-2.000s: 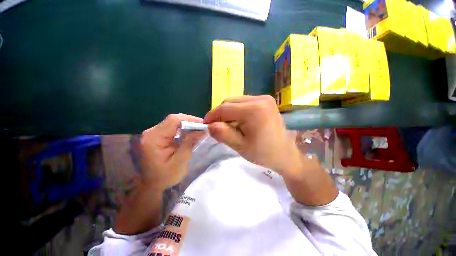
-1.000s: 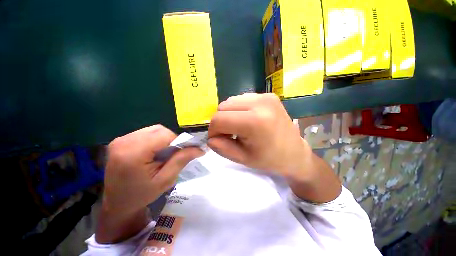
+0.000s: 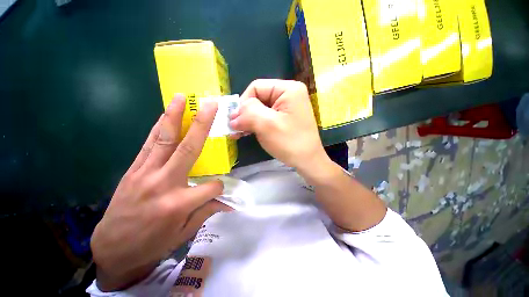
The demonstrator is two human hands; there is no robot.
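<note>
A yellow carton (image 3: 212,156) stands narrow, lettered side up on the bench before me. My right hand (image 3: 284,122) pinches the right end of a small white label (image 3: 220,123), which lies across the carton's upper side, right of the lettering. My left hand (image 3: 159,188) is spread, with its fingertips on the carton and the label's left part. A limp pale backing strip (image 3: 235,190) shows under my left thumb, held there. My left fingers hide part of the carton.
A row of several yellow cartons (image 3: 342,64) stands on the dark green bench (image 3: 93,98) at the right. A red stool (image 3: 470,123) is below the bench at the right. A pale object's edge shows in the top left corner.
My hands have moved up from near my shirt to the carton. The label now lies against its side. My left fingers have spread onto the carton, and the view has shifted.
</note>
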